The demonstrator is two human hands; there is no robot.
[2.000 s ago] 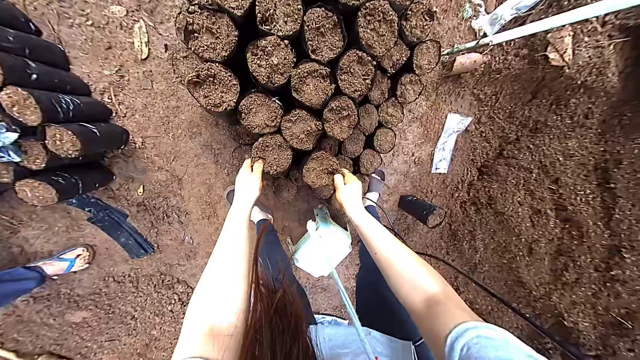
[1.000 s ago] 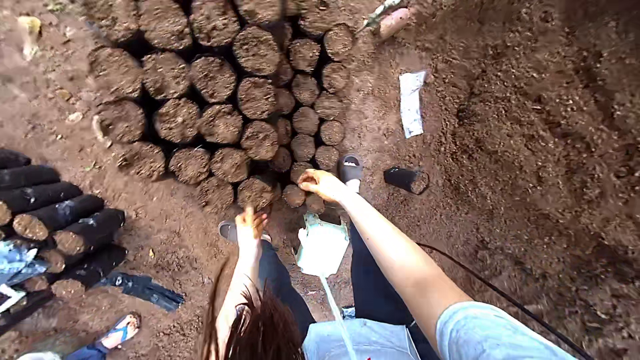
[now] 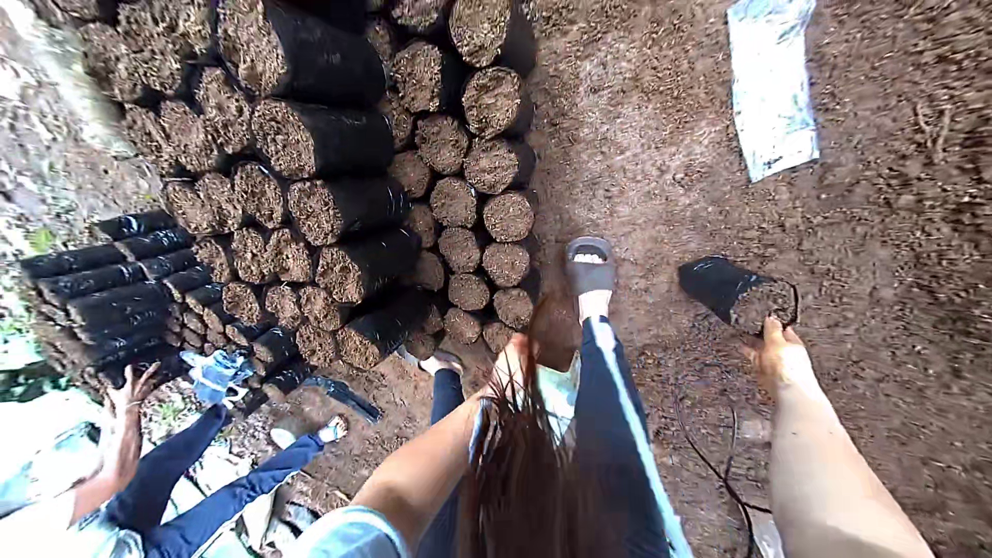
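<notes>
My right hand [image 3: 779, 358] is at the open, soil-filled end of a black plastic grow bag [image 3: 717, 285] that lies on its side on the ground at the right; whether the fingers grip it cannot be told. My left hand [image 3: 513, 360] is near the lower end of the packed smaller soil-filled bags [image 3: 508, 263], partly behind hanging hair, and what it holds cannot be told. Between my legs shows part of a pale green-white object [image 3: 559, 391], mostly hidden by the hair.
Larger filled bags [image 3: 333, 139] stand packed at the left, with a stack of lying bags [image 3: 116, 291] beyond. Another person's hand [image 3: 130, 391] is beside that stack. A whitish plastic sheet [image 3: 775, 93] lies upper right. A thin black cable [image 3: 725, 473] crosses the soil at lower right.
My right hand has moved right, from the small packed bags to the lone lying bag. The view has swung, so the other person and the left stack show more.
</notes>
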